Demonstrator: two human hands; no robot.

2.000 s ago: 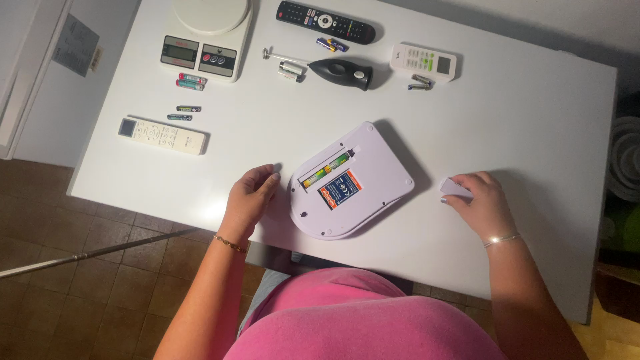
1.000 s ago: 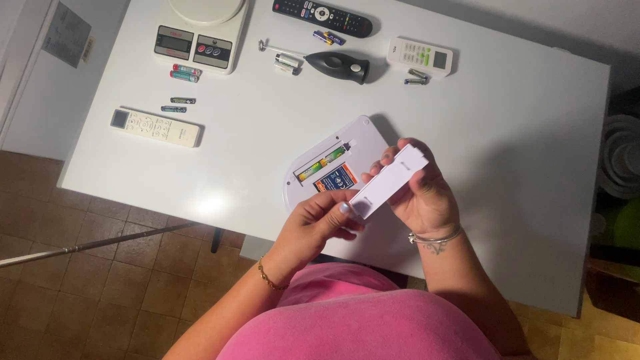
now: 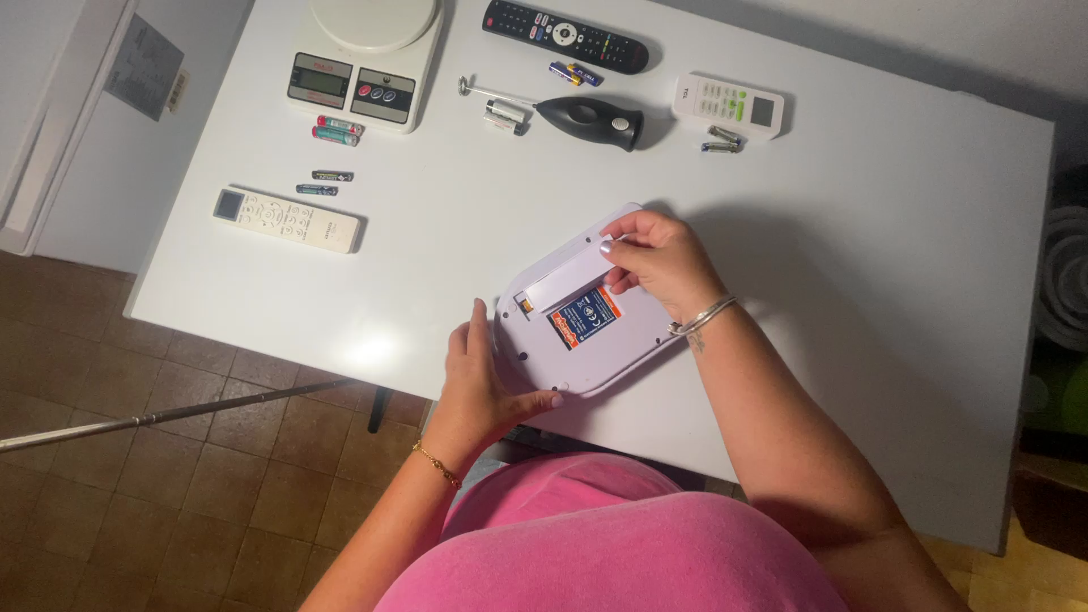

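Observation:
A pale lilac plastic device [image 3: 544, 357] lies with its underside up near the table's front edge. My right hand [image 3: 659, 259] pinches the upper end of a lilac battery cover [image 3: 565, 276], which lies over the battery slot at a slant. Part of the slot's lower left end shows beside the cover; the batteries are mostly hidden. My left hand [image 3: 484, 378] rests against the device's lower left rim, thumb on its near edge and fingers along its side. An orange and blue label [image 3: 586, 316] sits beside the slot.
Farther back on the white table [image 3: 892, 255] are a kitchen scale [image 3: 365, 64], a black remote control [image 3: 565, 36], a black milk frother [image 3: 589, 121] and a white remote control [image 3: 729, 105]. A cream remote control [image 3: 286, 219] lies left. Pairs of batteries [image 3: 337, 130] lie beside these.
Both hands held the cover above the device a second ago. My left hand has let go of it and moved to the device's rim; my right hand has brought the cover down over the slot.

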